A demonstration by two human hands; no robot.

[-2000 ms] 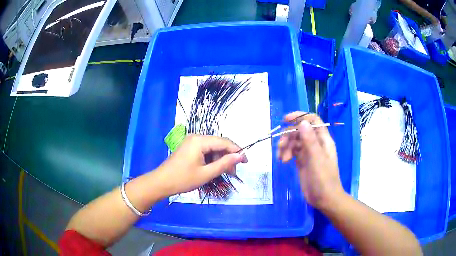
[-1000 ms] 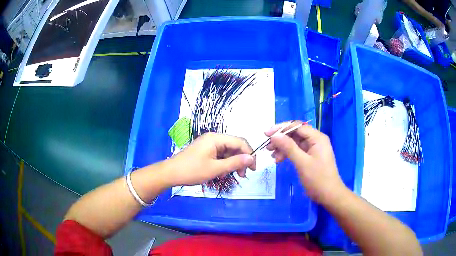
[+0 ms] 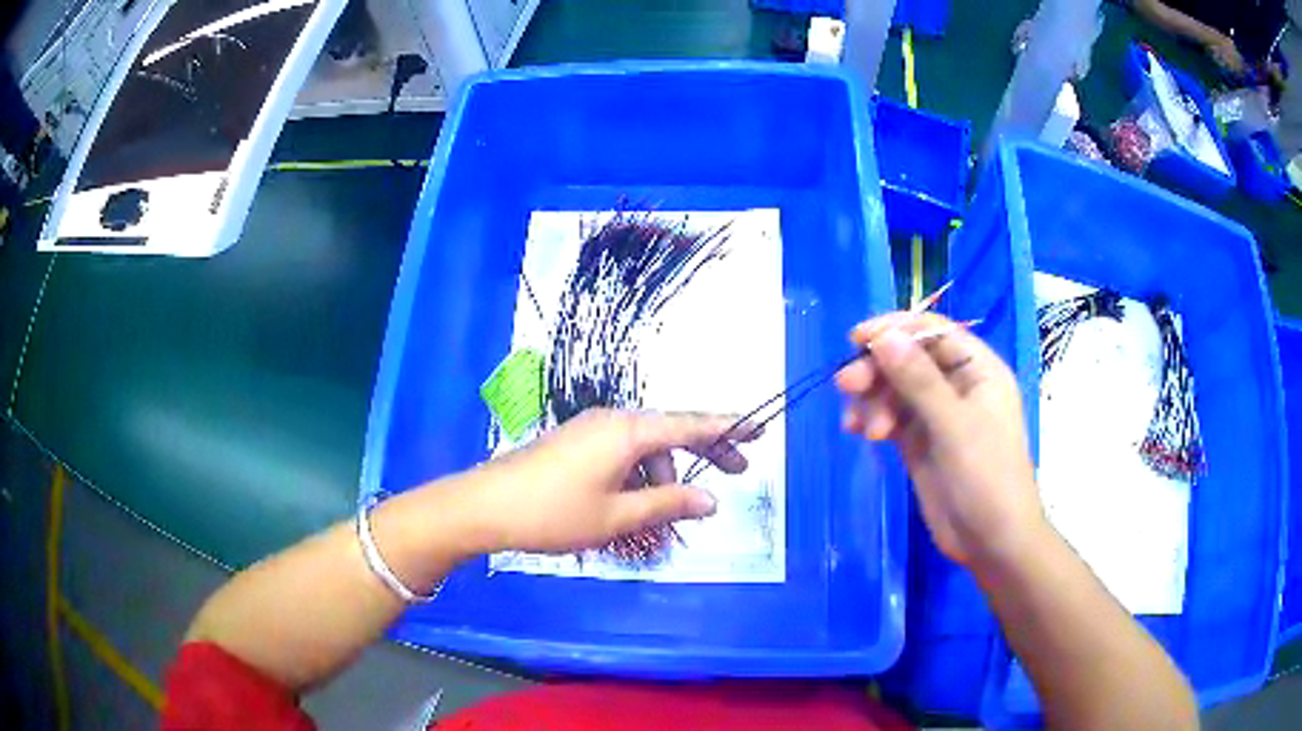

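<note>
A blue tote (image 3: 657, 640) stands in front of me with a white paper liner (image 3: 714, 528) on its floor. A pile of short black and white wire leads (image 3: 607, 314) with reddish ends lies on the liner, beside a lime green tag (image 3: 516, 393). My right hand (image 3: 935, 414) pinches a few thin leads (image 3: 800, 389) above the tote's right side, their pale and red ends sticking out past the fingers. My left hand (image 3: 628, 479) is over the pile with thumb and forefinger apart. The leads' lower ends pass at its fingers; whether it grips them is unclear.
A second blue tote (image 3: 1017, 214) at the right holds wire bundles (image 3: 1174, 393) on white paper. A smaller blue bin (image 3: 918, 164) stands behind, between the totes. A white machine with a dark window (image 3: 186, 107) is at upper left. A person's arm (image 3: 1192, 29) shows at upper right.
My right hand has moved right, away from the left, with the leads drawn out between them. My left thumb and forefinger have spread apart.
</note>
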